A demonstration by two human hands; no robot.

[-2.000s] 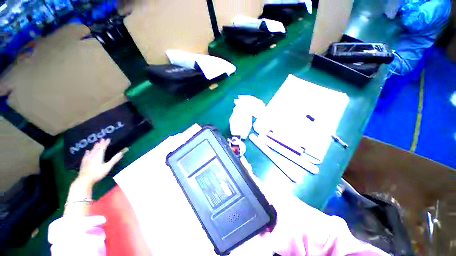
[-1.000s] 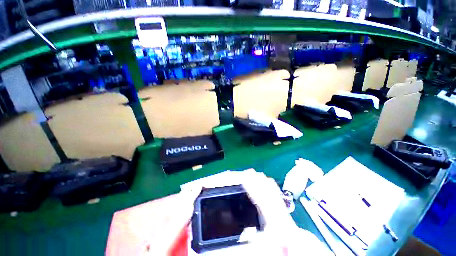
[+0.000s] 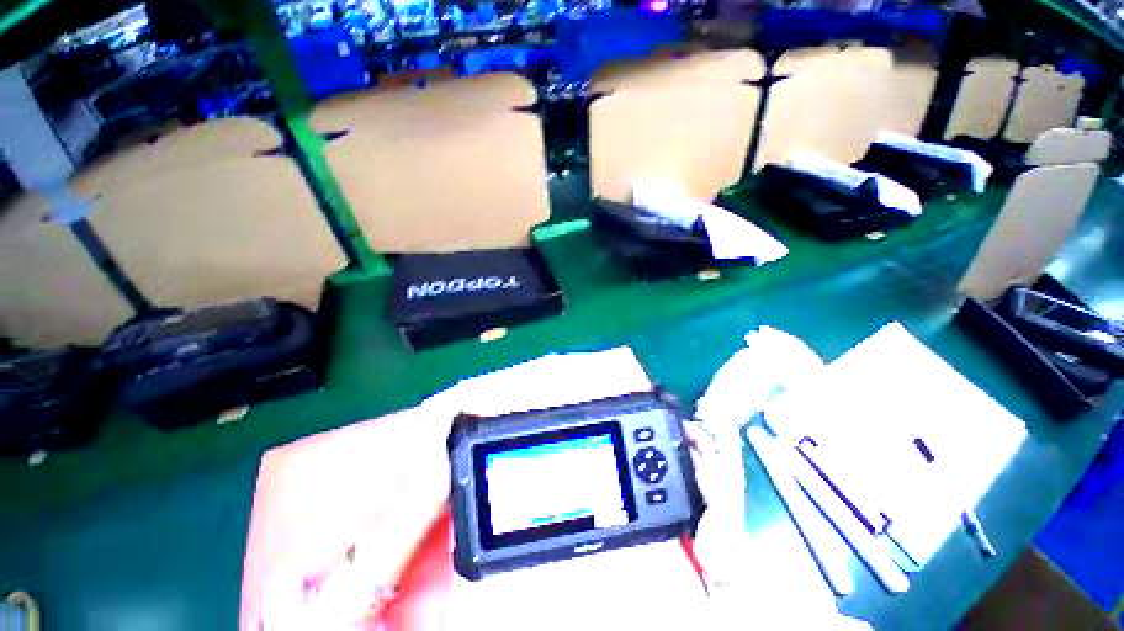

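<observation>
The black diagnostic scanner (image 3: 573,483) is over the white sheets and pink-red mat, screen up. Its screen is lit white and blue, with round keys on its right. My right hand (image 3: 715,475) is at the scanner's right edge and grips it; it is washed out by glare. My left hand (image 3: 351,586) is low at the left, apart from the scanner, blurred and pale against the mat; its fingers are unclear. A black TOPDON case (image 3: 475,290) lies in an open retail box behind the mat.
Open boxes with tall brown lids (image 3: 431,160) line the back of the bench. White crumpled cloth (image 3: 770,370), long pale strips (image 3: 820,512) and a record sheet (image 3: 918,431) with a small dark piece are at the right. Another scanner (image 3: 1066,323) lies in a box at far right.
The scanner has gone from back label up to screen up, and its screen has turned from dark to lit. My left hand has left the TOPDON case. The view has swung.
</observation>
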